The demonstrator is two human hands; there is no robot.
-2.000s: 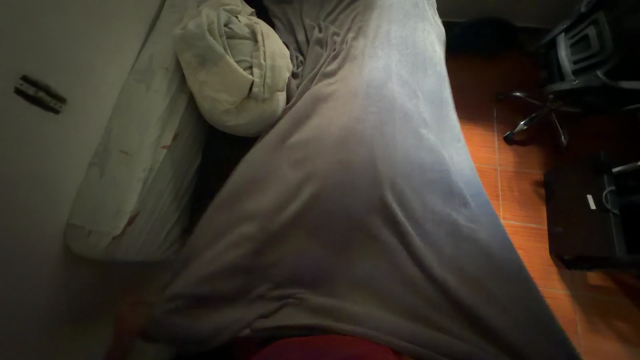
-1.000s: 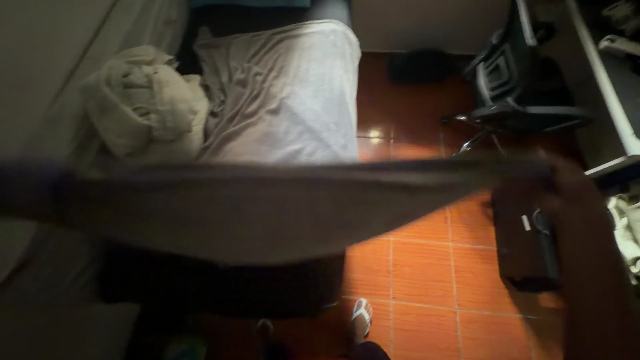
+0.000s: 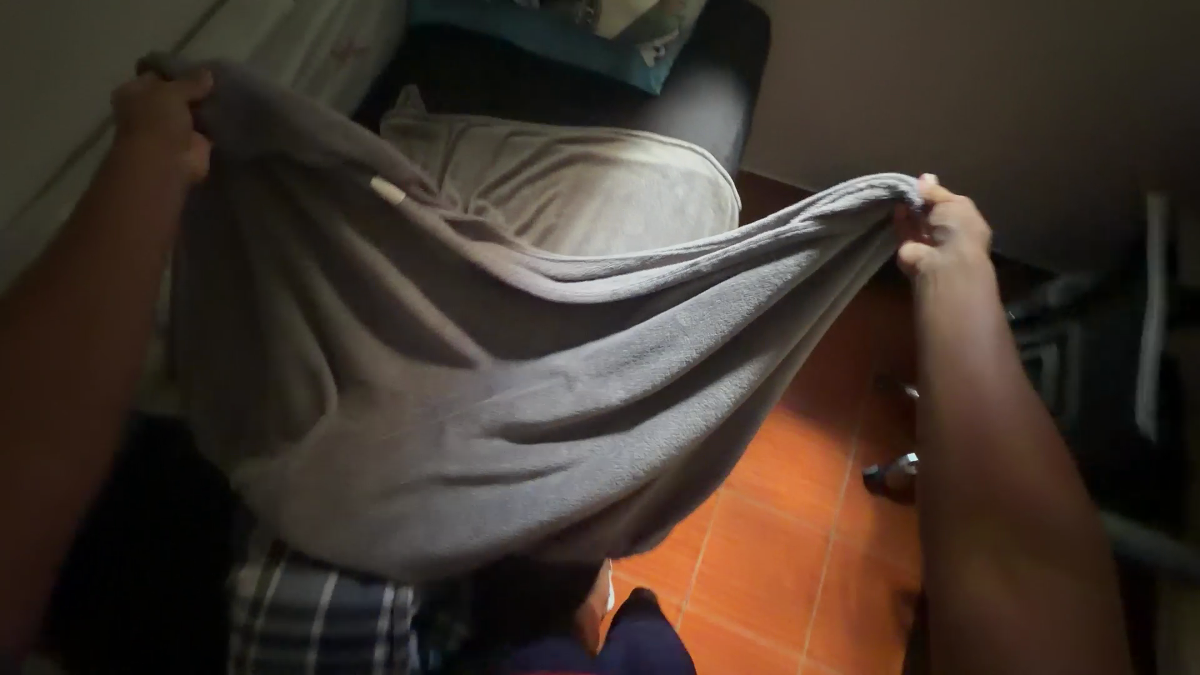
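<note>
A grey fleece blanket hangs in folds between my two hands, sagging in the middle. At the upper left, my left hand grips one end of its edge. My right hand pinches the other end at the right, with the arm stretched forward. A small pale tag shows on the blanket's upper edge. Beyond it, a further part of grey blanket lies on the bed; whether it joins the held part is hidden.
A teal container or bag with things in it rests on the dark far end of the bed. A plaid cloth is at the lower left. Orange floor tiles and a dark chair are on the right.
The blanket was spread towards the far end two seconds ago; now its near part is lifted and hangs between both hands. The view has shifted strongly towards the bed's far end.
</note>
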